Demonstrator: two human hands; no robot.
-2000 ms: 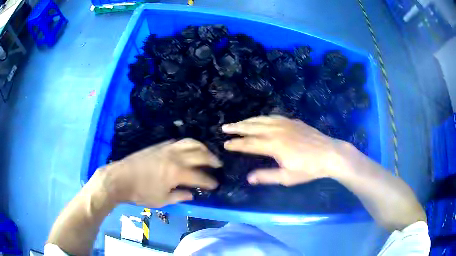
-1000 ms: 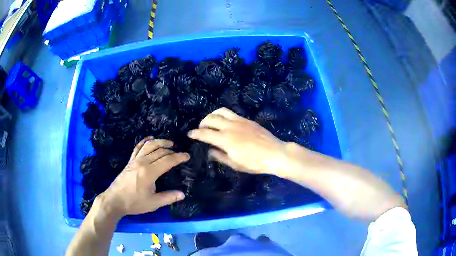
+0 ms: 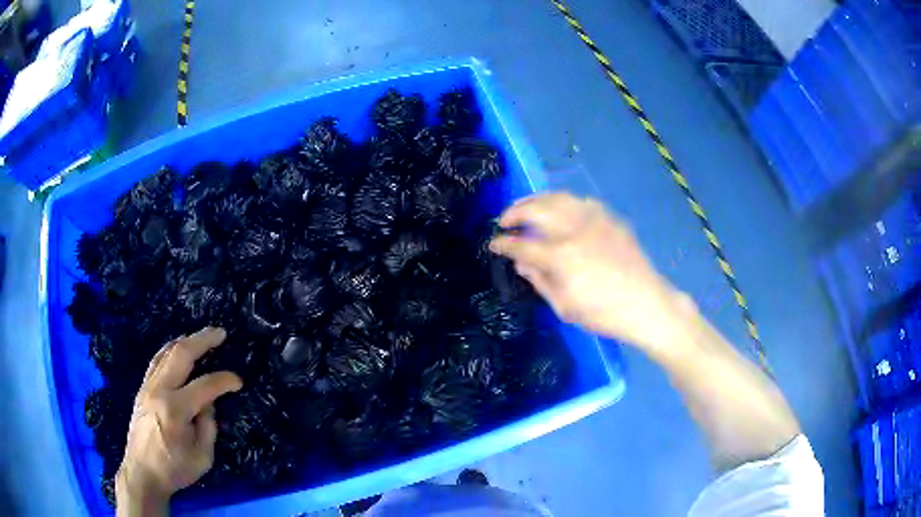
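A large blue crate (image 3: 525, 424) in front of me holds a heap of black spiky parts (image 3: 353, 202). My left hand (image 3: 180, 414) is over the parts at the crate's near left, fingers apart and curled, with no part seen held. My right hand (image 3: 571, 252) is raised at the crate's right wall, blurred. Its thumb and fingertips come together around a small dark bit; what it is cannot be told.
Blue crates with a white top (image 3: 50, 96) stand at the upper left. Tall stacks of blue crates (image 3: 833, 111) stand at the right. Yellow-and-black tape (image 3: 656, 141) runs along the floor right of the crate, with another strip (image 3: 184, 61) beyond it.
The crate appears further left and turned in view. My right hand has moved from the middle of the heap to the right wall. My left hand has moved apart from it, to the left.
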